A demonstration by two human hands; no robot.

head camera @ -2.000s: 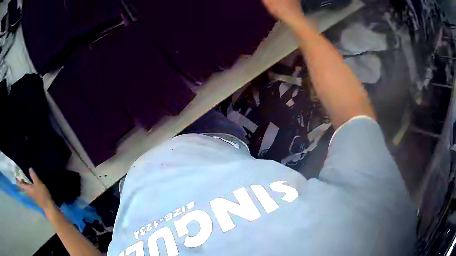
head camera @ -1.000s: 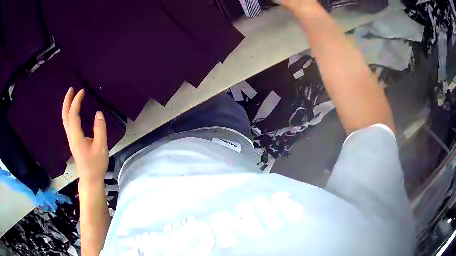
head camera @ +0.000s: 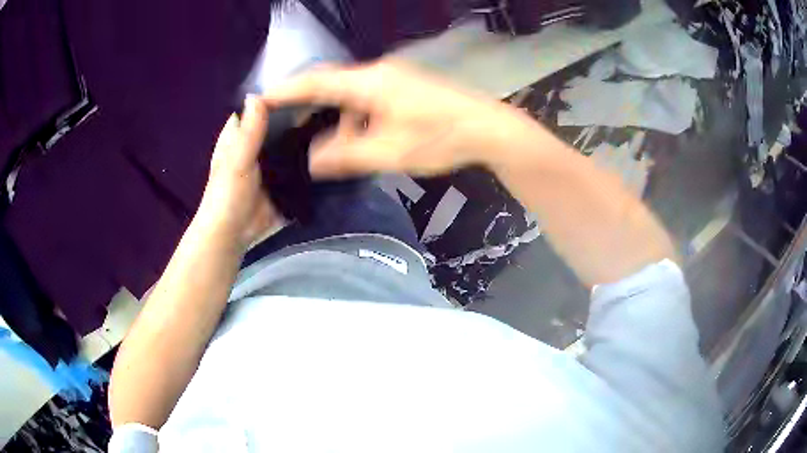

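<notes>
My left hand [head camera: 237, 172] is at the table's front edge, its fingers and thumb around a small dark cut part [head camera: 288, 164]. My right hand [head camera: 380, 119] is at the same part from the right, blurred, with thumb and fingers bent around its upper end. A pale, whitish piece with a fringed tip [head camera: 296, 44] rises just behind the hands; whether it is joined to the dark part I cannot tell. Large dark plum cut panels [head camera: 133, 159] lie in a pile on the table behind and left of my hands.
Pale table edge [head camera: 495, 57] runs to the upper right. Pale sheets [head camera: 628, 93] lie beyond it. Dark and white scraps [head camera: 460, 239] are heaped below. Blue film [head camera: 66, 376] hangs at the lower left beside black cloth [head camera: 31, 301].
My right hand has come from the upper edge to the middle, and a small dark part now shows between the hands. My left hand has moved right and closed on it.
</notes>
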